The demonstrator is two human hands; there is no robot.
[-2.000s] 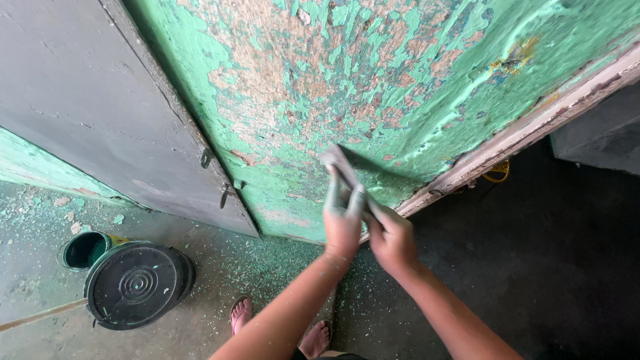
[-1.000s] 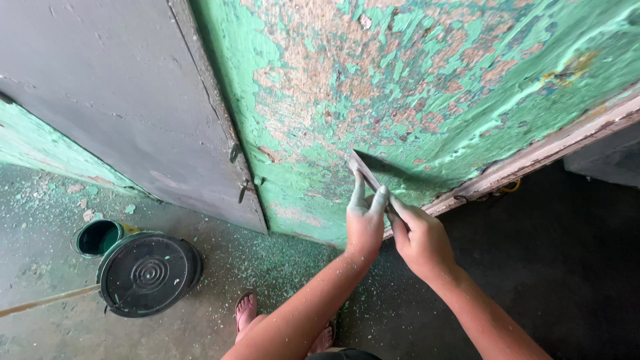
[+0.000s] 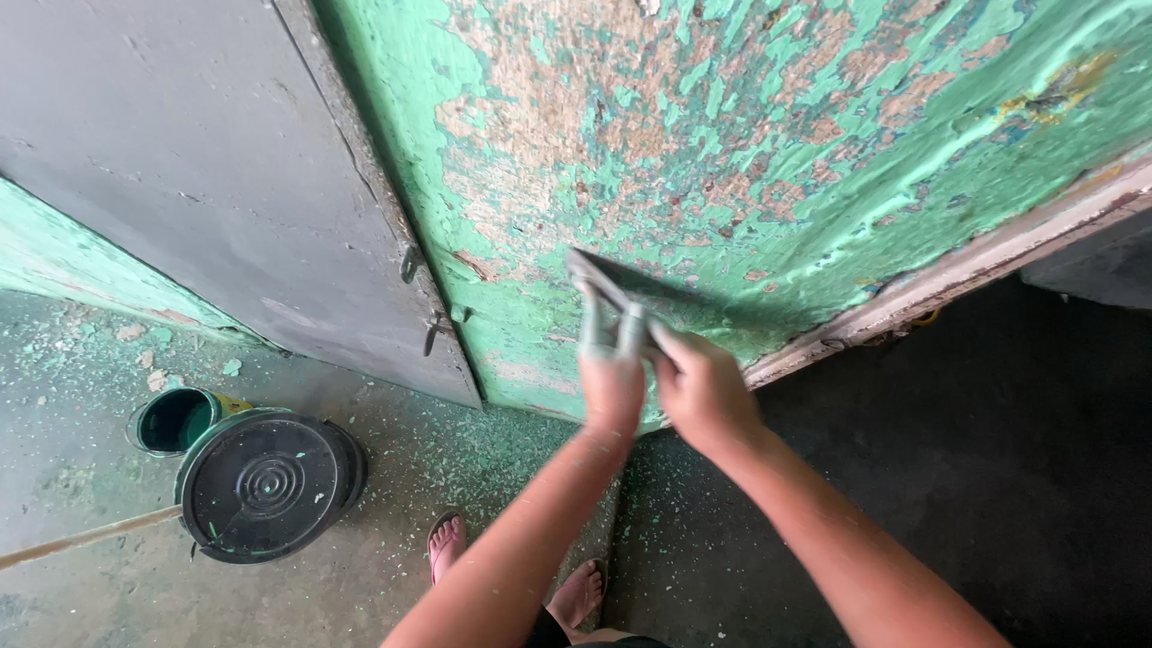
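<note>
A flat metal scraper lies with its blade against the green painted wall, whose paint is worn to bare, brownish patches. My left hand, its fingers coated in pale dust, presses on the scraper near the blade. Just to the right, my right hand is closed around the handle, which the fingers mostly hide. Both hands and the tool are somewhat blurred. Flaked areas of paint spread above the blade.
A grey door with metal latch parts stands at the left. Below it are a black-lidded bucket and a smaller open pail. Paint chips litter the floor around my sandalled feet. A pinkish wall edge borders a dark area at right.
Both hands stay on the scraper, which remains at the lower part of the wall. The view has shifted slightly.
</note>
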